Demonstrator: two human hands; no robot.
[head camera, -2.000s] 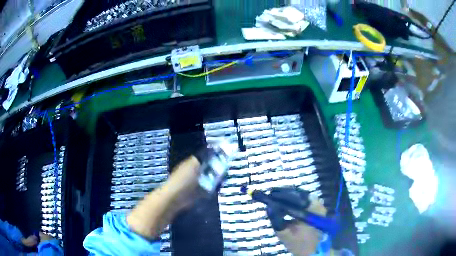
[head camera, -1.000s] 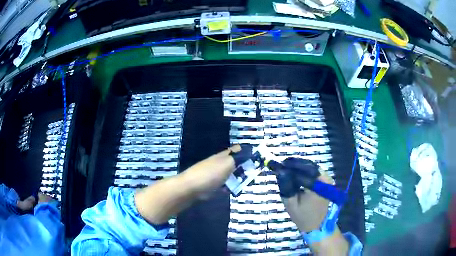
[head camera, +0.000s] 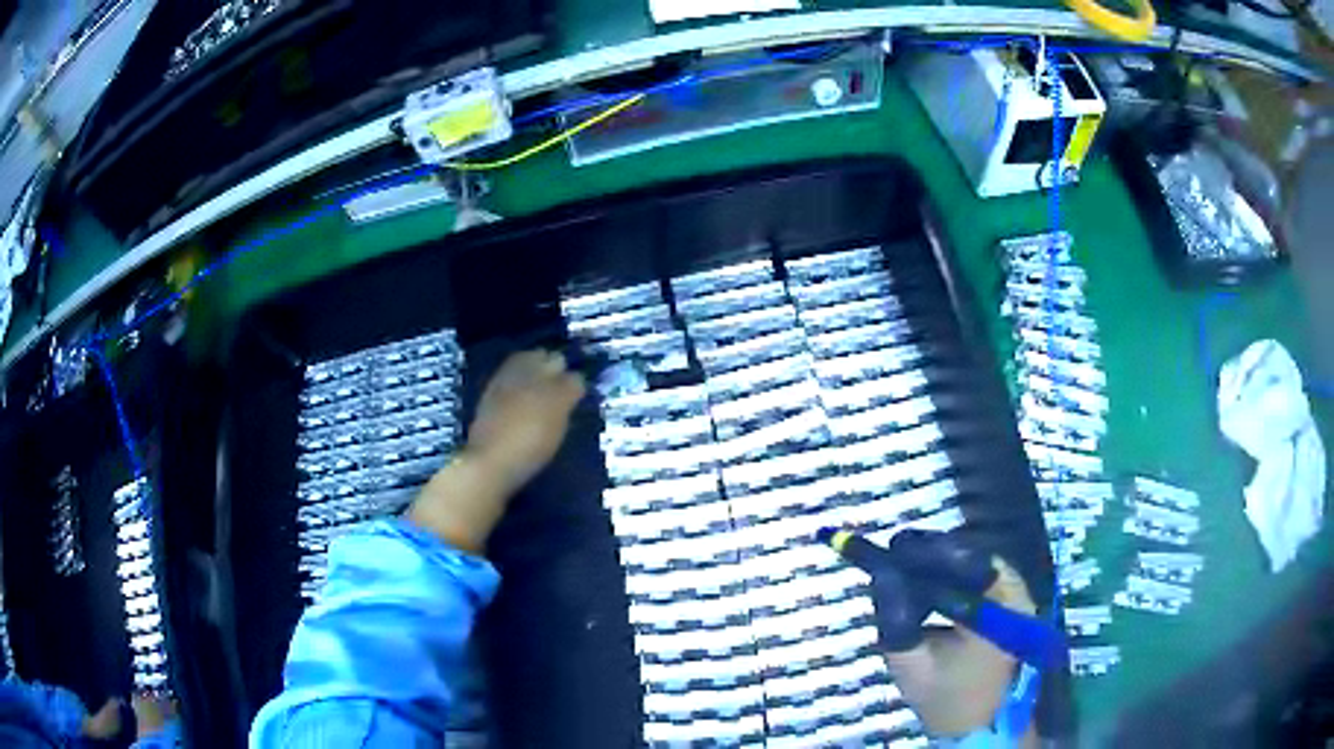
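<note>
A large black tray (head camera: 688, 202) holds columns of small silver-white parts (head camera: 680, 556) with black pieces. My left hand (head camera: 530, 410), its fingertips dark, is at the left edge of the right-hand block of parts. It touches or holds a silver part (head camera: 623, 376) at a gap near the top of the first column; the exact grip is blurred. My right hand (head camera: 951, 629), with black finger coverings, holds a pen-like tool (head camera: 1010, 626) with a blue rear and yellow tip. The tip is over the parts, touching none that I can make out.
Loose parts (head camera: 1056, 395) lie in rows on the green mat to the right. A white box unit (head camera: 1010, 132), a crumpled white cloth (head camera: 1276, 439) and a dark container of shiny pieces (head camera: 1214, 198) are there too. Another person's hands (head camera: 132, 717) are at the lower left.
My left hand has moved up and left with the silver part, away from the tool, to the gap in the first column. My right hand and tool have moved right and down. The view has shifted.
</note>
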